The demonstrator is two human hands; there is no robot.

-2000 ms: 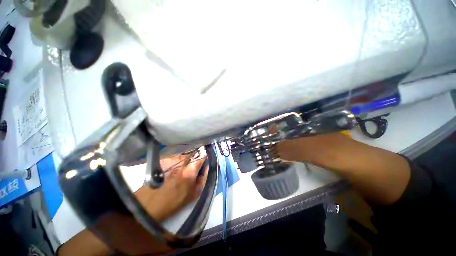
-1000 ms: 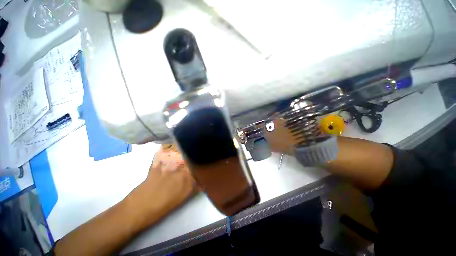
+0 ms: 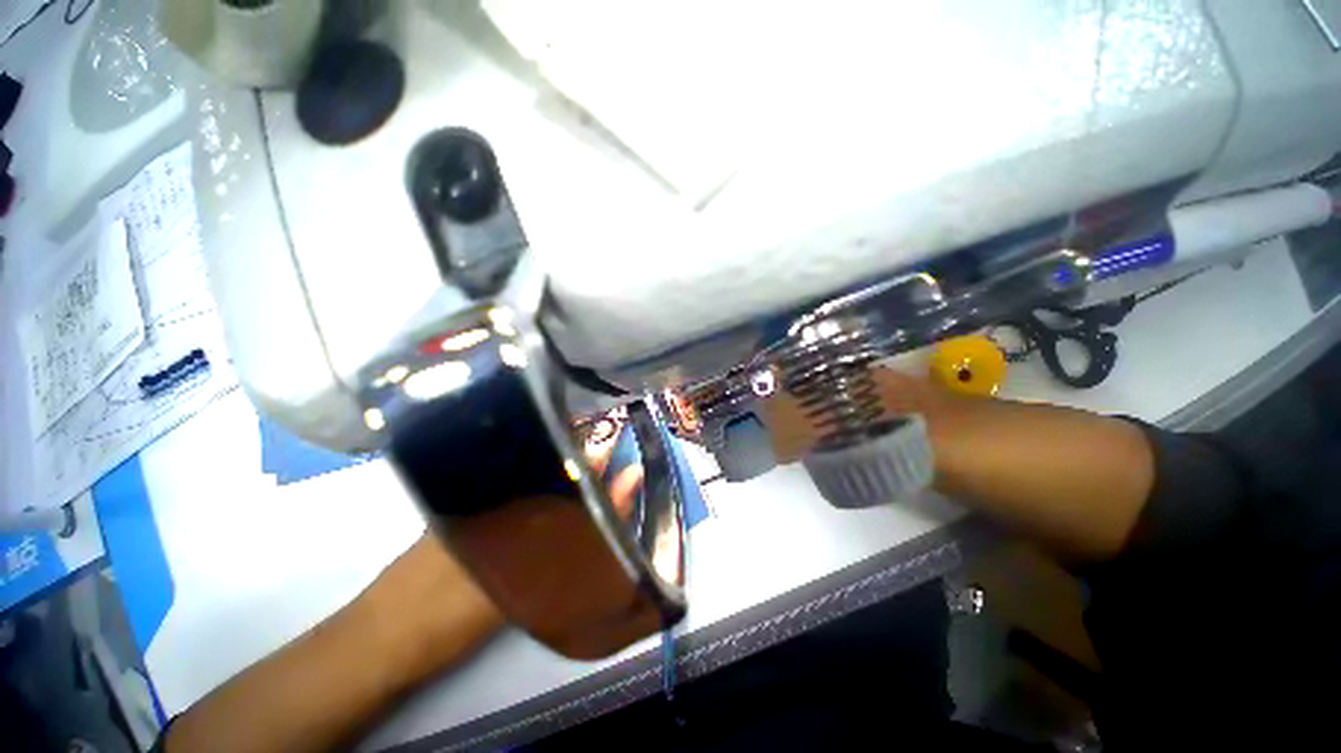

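A small light-blue fabric piece (image 3: 691, 497) lies under the needle area, partly hidden by the shiny metal guard (image 3: 508, 486). A narrow strip (image 3: 669, 665) hangs from it over the table edge. My left hand (image 3: 625, 468) is mostly behind the guard; only bits of the fingers show beside the fabric, so its grip is hidden. My right hand (image 3: 802, 424) is right of the needle, largely covered by the tension spring and grey knob (image 3: 874, 462); its fingertips are hidden.
The white machine head (image 3: 882, 162) fills the top. Black-handled shears (image 3: 1081, 350) and a yellow disc (image 3: 968, 365) lie at right, below a blue pen (image 3: 1132, 259). Light-blue panels (image 3: 302, 453) and printed papers (image 3: 88, 316) are at left. The table's grey edge (image 3: 824, 599) runs below.
The view has shifted since both earlier frames. Compared with one second ago, the left hand is now mostly behind the guard and the blue fabric by the needle shows again. The right hand stays near the needle.
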